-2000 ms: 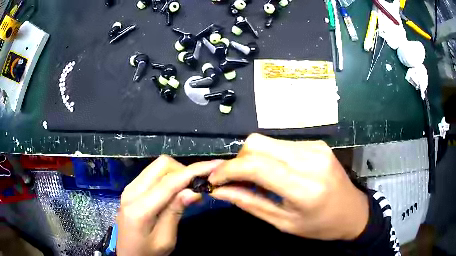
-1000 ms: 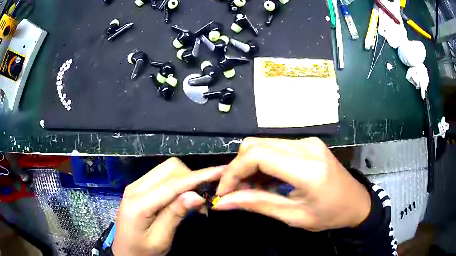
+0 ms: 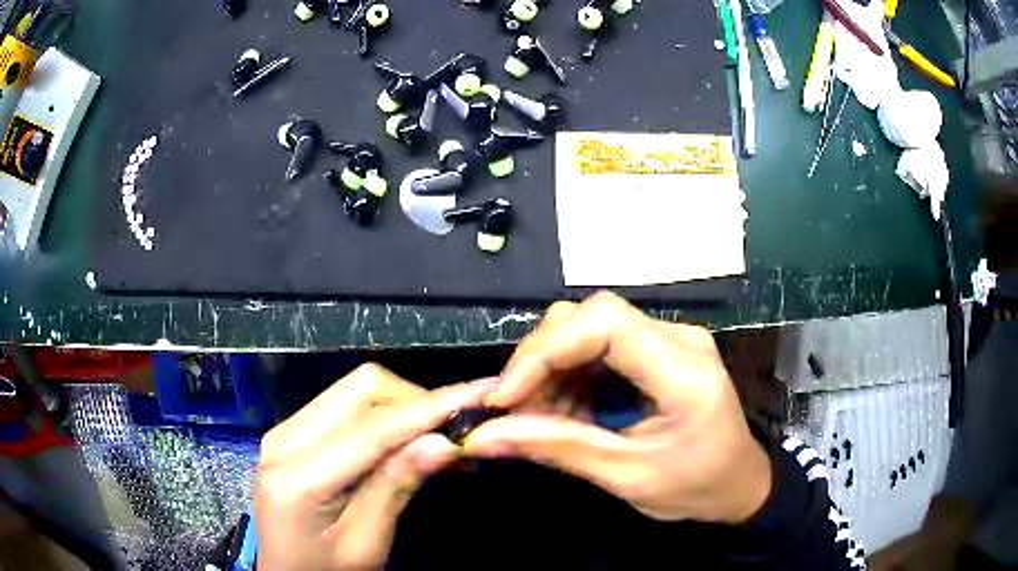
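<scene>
A small black earbud (image 3: 469, 424) is held at the bench's front edge, mostly covered by my fingers. My left hand (image 3: 363, 457) pinches it from the left between thumb and forefinger. My right hand (image 3: 636, 418) closes thumb and forefinger on its right side, with a speck of yellow between the fingertips. Unfinished earbuds (image 3: 480, 106) with pale green-yellow round ends lie loose on the dark mat (image 3: 223, 223). One lies partly on a whitish disc (image 3: 426, 205).
A cream card (image 3: 651, 229) lies right of the earbuds. Small white rings (image 3: 134, 192) curve at left, near the polisher base (image 3: 56, 128). Tweezers (image 3: 827, 132), pliers and tissue (image 3: 910, 117) lie right. Below are a blue bin (image 3: 201, 390) and white tray (image 3: 876, 446).
My fingers have shifted around the earbud, and the view has moved slightly. More black pieces show in the white tray as my right forearm sits further left.
</scene>
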